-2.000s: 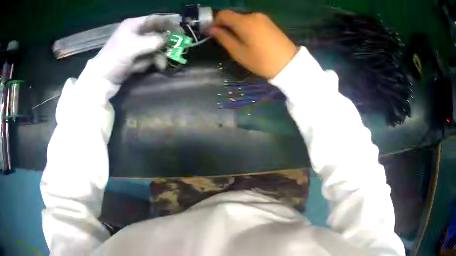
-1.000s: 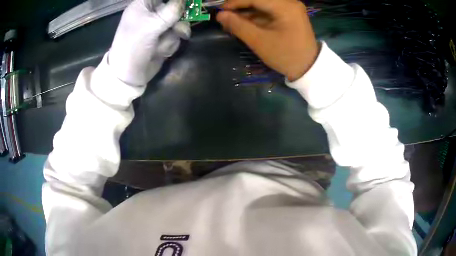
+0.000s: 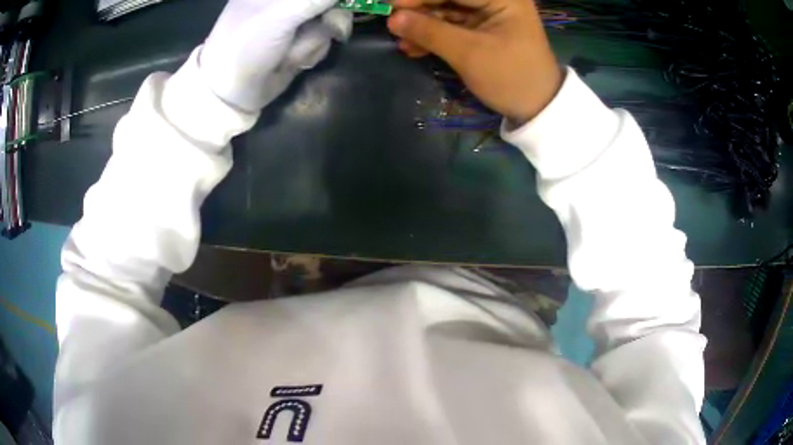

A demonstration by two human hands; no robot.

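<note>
A small green circuit board [image 3: 367,7] shows at the top edge, partly cut off. My left hand [image 3: 269,43], in a white glove, holds the board's left side. My bare right hand [image 3: 487,48] is at the board's right end, its thumb and fingers closed together; what they pinch is hidden, and the top of the hand is cut off. The end of a silver long tube unit [image 3: 130,7] shows at the top left.
Black power cords [image 3: 739,113] lie in a bundle at the right. Their blue and brown wire ends [image 3: 456,120] lie below my right hand. Solder wire [image 3: 100,108] runs from a green-rimmed spool [image 3: 19,109] at the left, by silver units. The bench edge [image 3: 383,259] faces me.
The view has tipped down, so board, tube and hands sit higher in the picture and are partly cut off. My right hand has moved from the unit's end to the board's right end.
</note>
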